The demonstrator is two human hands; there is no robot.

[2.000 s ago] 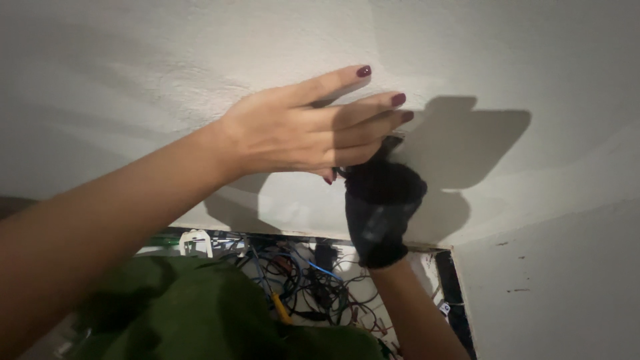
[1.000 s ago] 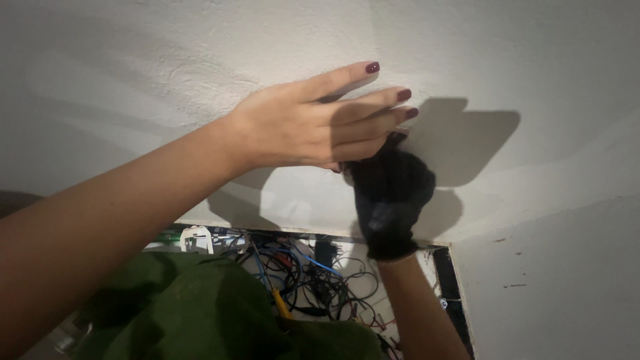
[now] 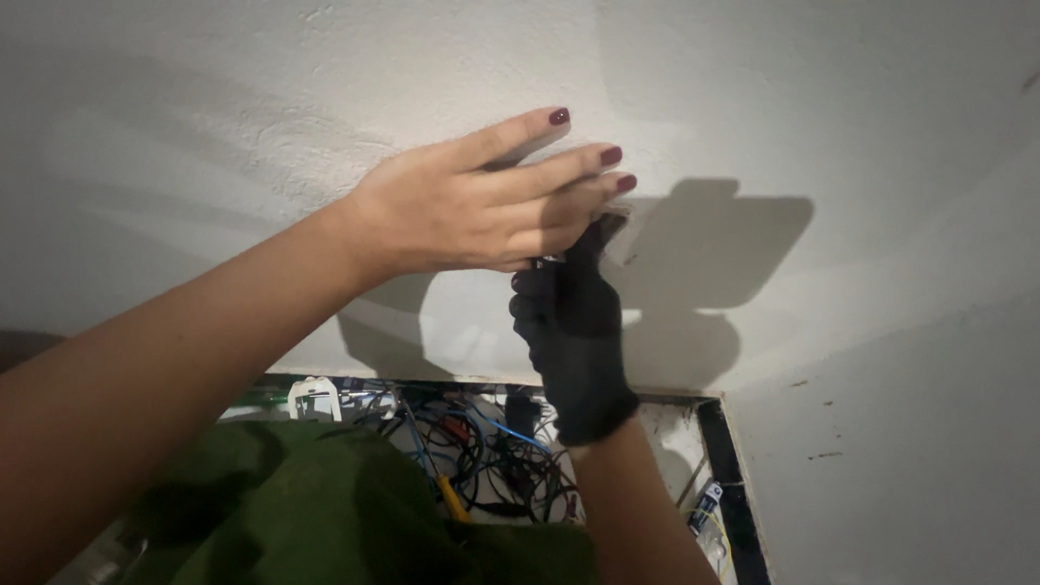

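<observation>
My left hand [image 3: 487, 195], bare with dark red nail polish, lies over the upper part of my right hand against the white plastered wall [image 3: 268, 97]. Its fingers stretch to the right, slightly spread; what its thumb side touches is hidden. My right hand [image 3: 573, 333], in a black glove, is raised from below with its fingers curled just under the left palm. A small dark object [image 3: 613, 223] shows at the top of the glove, by the left fingertips; whether it is a glove finger or a held thing is unclear.
Below the hands lies a tangle of black, blue and red wires [image 3: 487, 455], with a yellow-handled tool [image 3: 451, 497] among them. A white plastic bracket [image 3: 315, 398] stands at their left. Green cloth [image 3: 309, 504] covers the lower foreground. Another wall [image 3: 894, 422] rises at the right.
The gloved right hand has turned more upright, and its curled fingers now show on the left side. The left hand has stayed nearly in place over it.
</observation>
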